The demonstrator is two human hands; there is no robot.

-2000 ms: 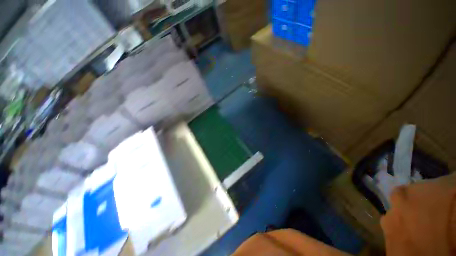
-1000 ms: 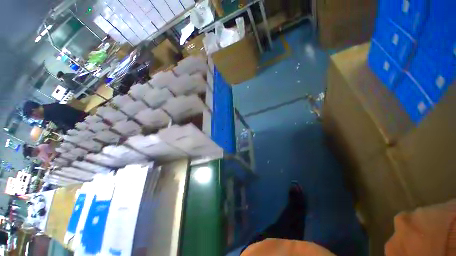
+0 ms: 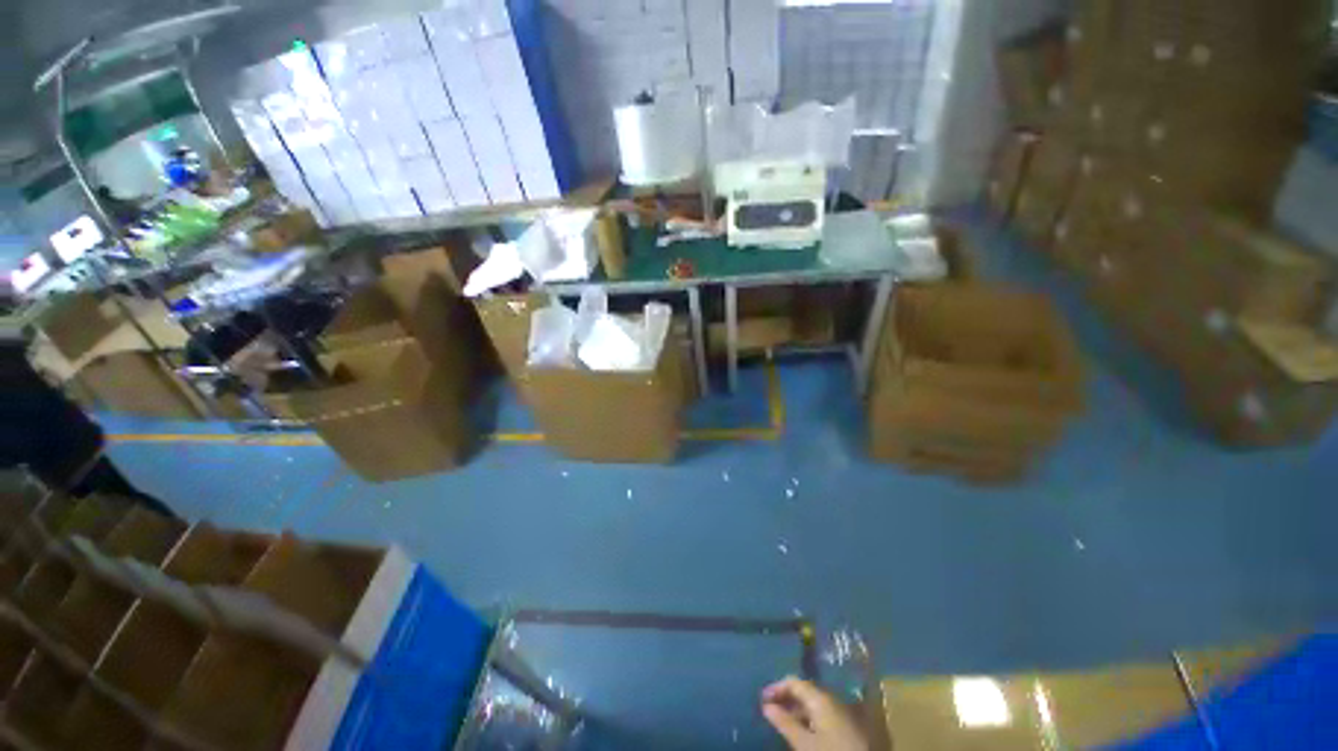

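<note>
My right hand point(image 3: 810, 716) is small and slightly blurred at the bottom, right of centre. Its fingers are loosely curled and a little apart, and nothing shows in it. My left hand is not in view. Rows of open boxes point(image 3: 242, 624) with brown insides fill the lower left. A blue panel point(image 3: 418, 668) forms their near right side. A metal frame point(image 3: 660, 624) with clear plastic at its corners lies beyond my hand, low over the floor.
Brown cartons point(image 3: 954, 704) and a blue edge point(image 3: 1277, 704) are at the bottom right. Across the blue floor point(image 3: 704, 536) stand an open carton point(image 3: 976, 382), a carton of white scraps point(image 3: 609, 411) and a green bench point(image 3: 675, 261) with a white machine. A person's dark clothing shows at far left.
The view has levelled and swung up towards the far bench. The flat blue-and-white boxes and orange sleeves have left the picture; my right hand has come into view.
</note>
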